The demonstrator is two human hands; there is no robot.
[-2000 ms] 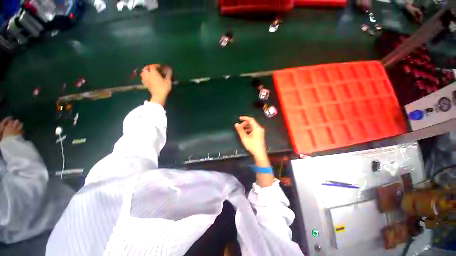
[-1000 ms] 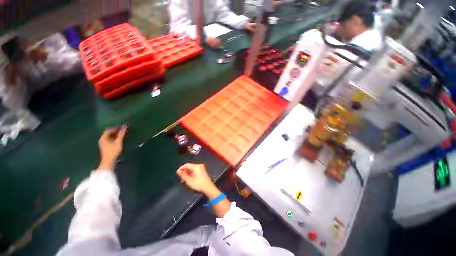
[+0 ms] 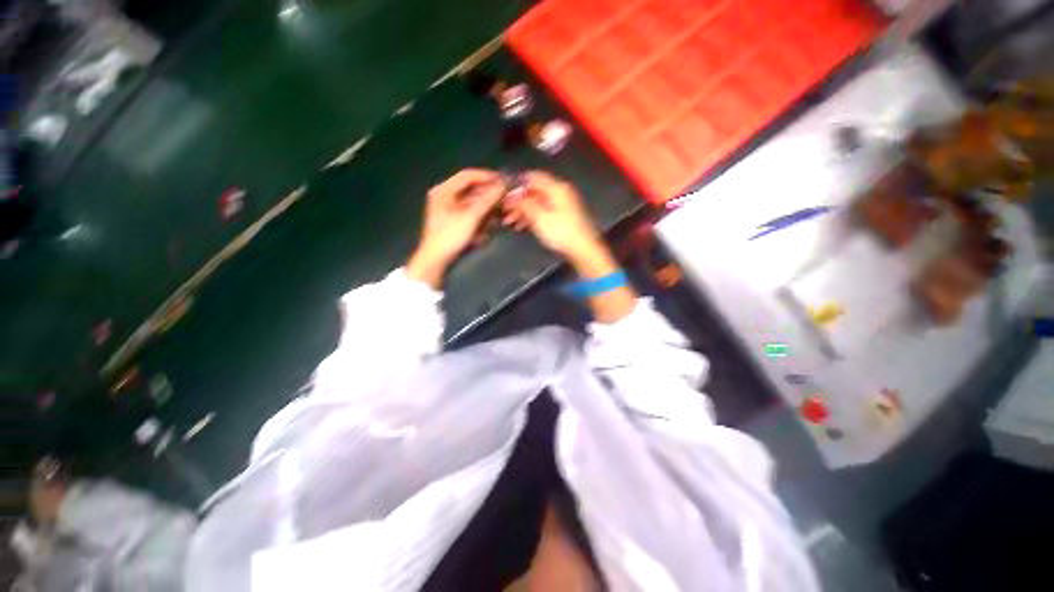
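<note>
My left hand point(image 3: 460, 217) and my right hand point(image 3: 557, 217) are together over the near edge of the dark green belt. Their fingertips meet around a small dark unit point(image 3: 512, 185), mostly hidden by the fingers and blurred. A blue band is on my right wrist. Two small watch housings point(image 3: 551, 135) lie on the belt just beyond my right hand, beside the orange-red blister tray point(image 3: 682, 81). The tray's pockets look empty.
At the right is the white press base point(image 3: 798, 272) with a blue stick point(image 3: 791, 222), brown fixture blocks point(image 3: 954, 272) and a red button point(image 3: 814, 411). More small units point(image 3: 232, 202) lie on the belt at left. Another person's sleeve point(image 3: 110, 520) shows at lower left.
My hands, apart before, have come together at the fingertips around the small unit. The view has swung back down and left, so the tray stacks and far workers are out of the picture.
</note>
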